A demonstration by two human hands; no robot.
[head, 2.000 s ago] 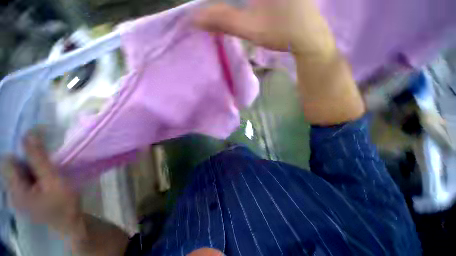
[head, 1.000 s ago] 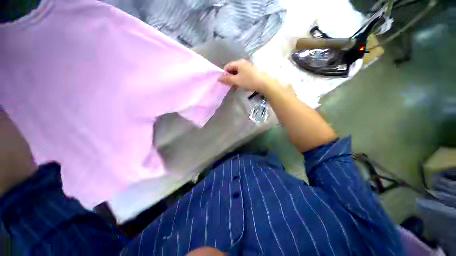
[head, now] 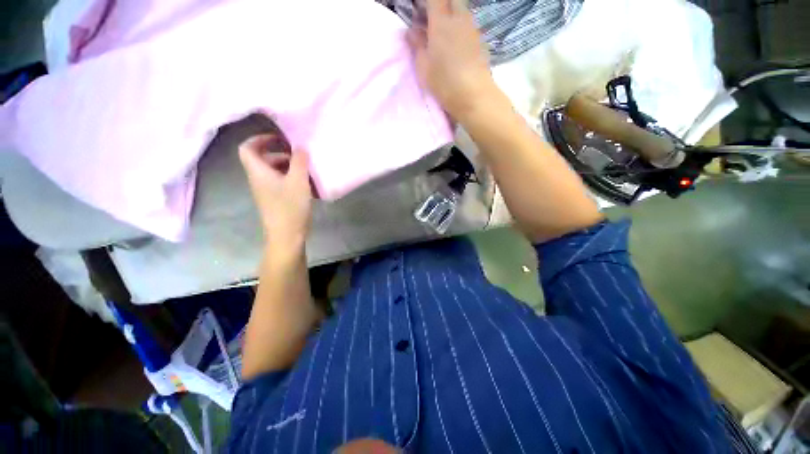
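A pink garment [head: 266,62] lies spread on the grey padded ironing board [head: 355,222], almost white in the glare. My left hand [head: 282,191] is at its near edge, beside a curved opening, fingers curled; whether it pinches cloth is unclear. My right hand [head: 455,71] lies at the garment's right edge, its fingertips cut off by the top of the picture, so its grip cannot be told. A clear spray bottle with a black head [head: 437,209] lies at the board's near edge, right of the garment.
A dark steam iron with a tan handle [head: 613,146] and red light rests on white cloth [head: 666,53] at the right, its hose running right. Grey striped cloth [head: 528,25] is heaped at the far side. A blue-and-white frame [head: 191,377] stands below left; a carton [head: 733,377] lower right.
The pink garment has come down onto the board, more spread out. My left hand has moved in from the left edge to its near edge. My right hand has moved up and away.
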